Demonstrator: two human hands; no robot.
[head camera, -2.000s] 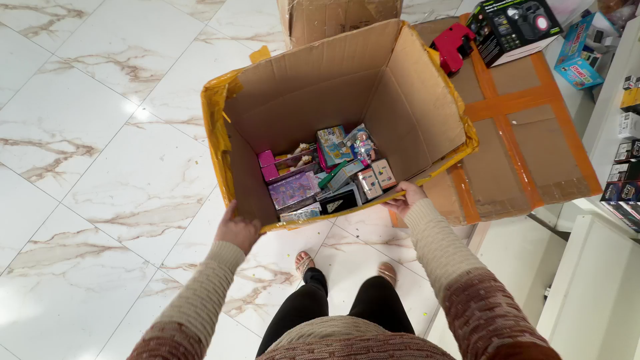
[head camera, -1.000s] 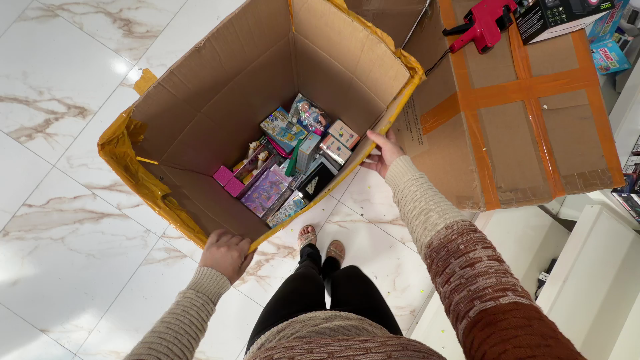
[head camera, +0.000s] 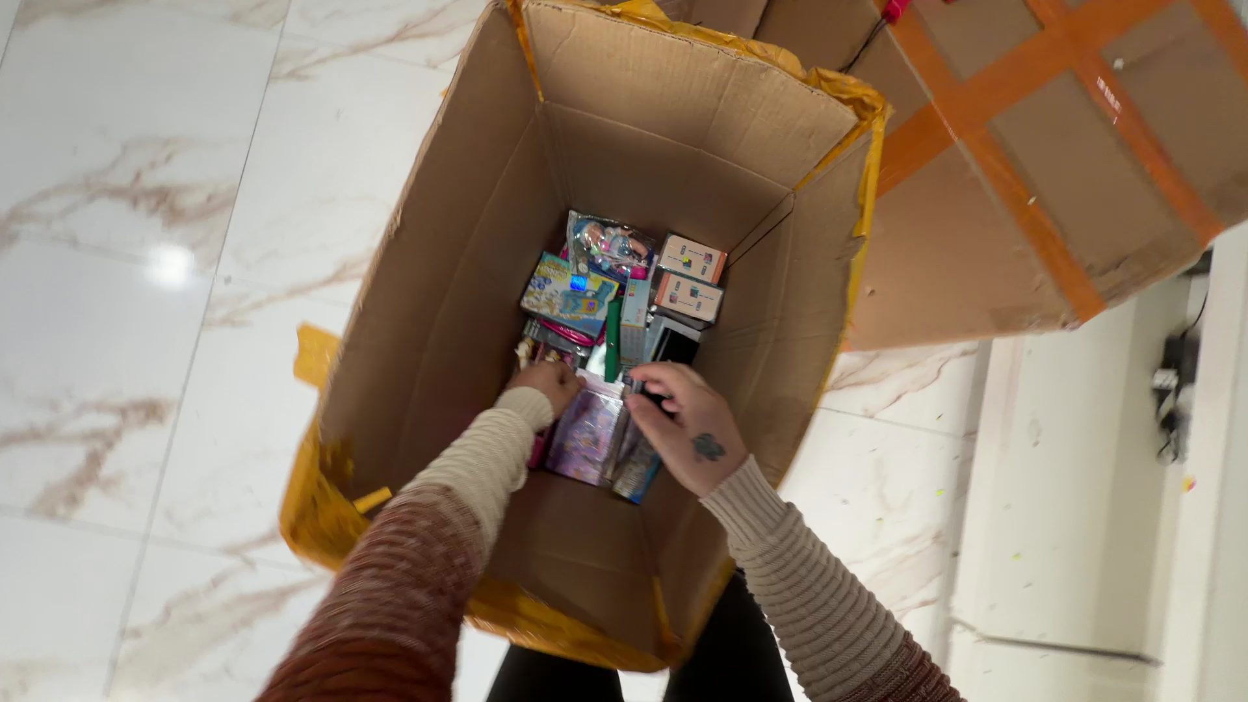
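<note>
Both hands are down inside an open cardboard box (head camera: 673, 54) edged with yellow tape. My left hand (head camera: 548, 384) touches the upper left corner of a shiny purple packet (head camera: 583, 434); its fingertips are partly hidden. My right hand (head camera: 687, 424) is over the packet's right side with thumb and fingers curled, and whether it grips anything is unclear. Beyond them lie a green item (head camera: 612, 339), a blue and yellow printed pack (head camera: 568, 295), a doll in clear wrap (head camera: 609, 246) and two small pale boxes (head camera: 690, 258). A blue pack (head camera: 639, 468) lies beside the purple packet.
A second cardboard box (head camera: 936, 253) with crossed orange tape stands at the upper right. White shelving (head camera: 1063, 487) runs down the right side, with dark items (head camera: 1175, 390) on it. Marble-patterned floor tiles (head camera: 117, 292) extend along the left.
Both hands have left the box's near rim and moved down among the packages inside. The view has turned and come closer to the box.
</note>
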